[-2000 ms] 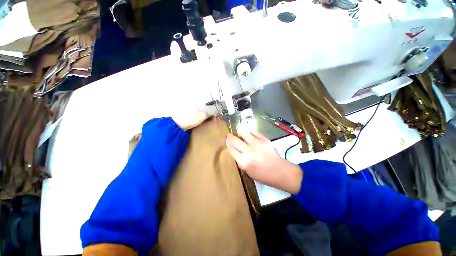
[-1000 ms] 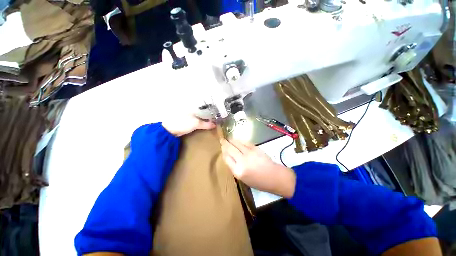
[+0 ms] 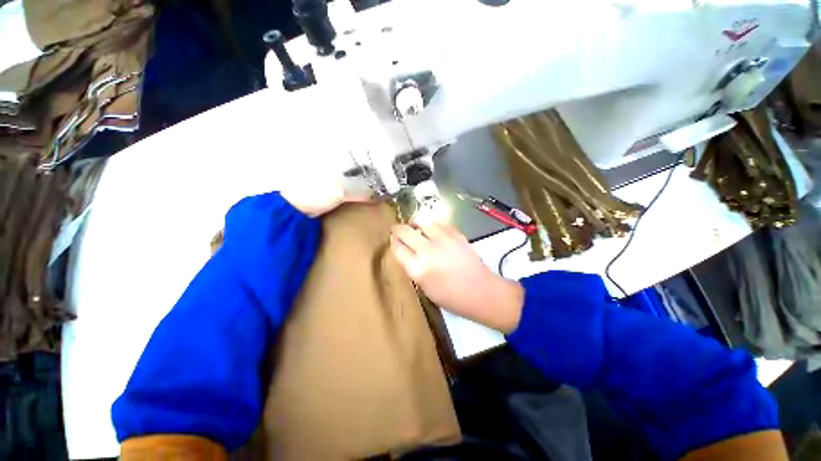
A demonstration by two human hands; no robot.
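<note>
A tan-brown fabric panel (image 3: 356, 333) lies on the white table and hangs over its front edge. A narrow dark zipper (image 3: 437, 329) runs along its right edge up to the presser foot and needle (image 3: 402, 200), under a bright lamp. My left hand (image 3: 320, 196) lies on the panel's top left part, left of the needle, partly washed out by glare. My right hand (image 3: 455, 273) holds the zipper and panel edge just in front of the needle, fingers bent; the fingertips' exact grip is partly hidden. The white sewing machine (image 3: 576, 76) stands behind both hands.
A red and metal tool (image 3: 506, 216) with a black cord (image 3: 641, 236) lies right of the needle. Zipper bundles (image 3: 563, 185) lie behind it, with more further right (image 3: 747, 176). Brown cut-piece stacks (image 3: 90, 54) are at the left.
The view has shifted a little. The panel has moved slightly up toward the needle, and its lower edge now shows at the bottom. Both hands remain on the work.
</note>
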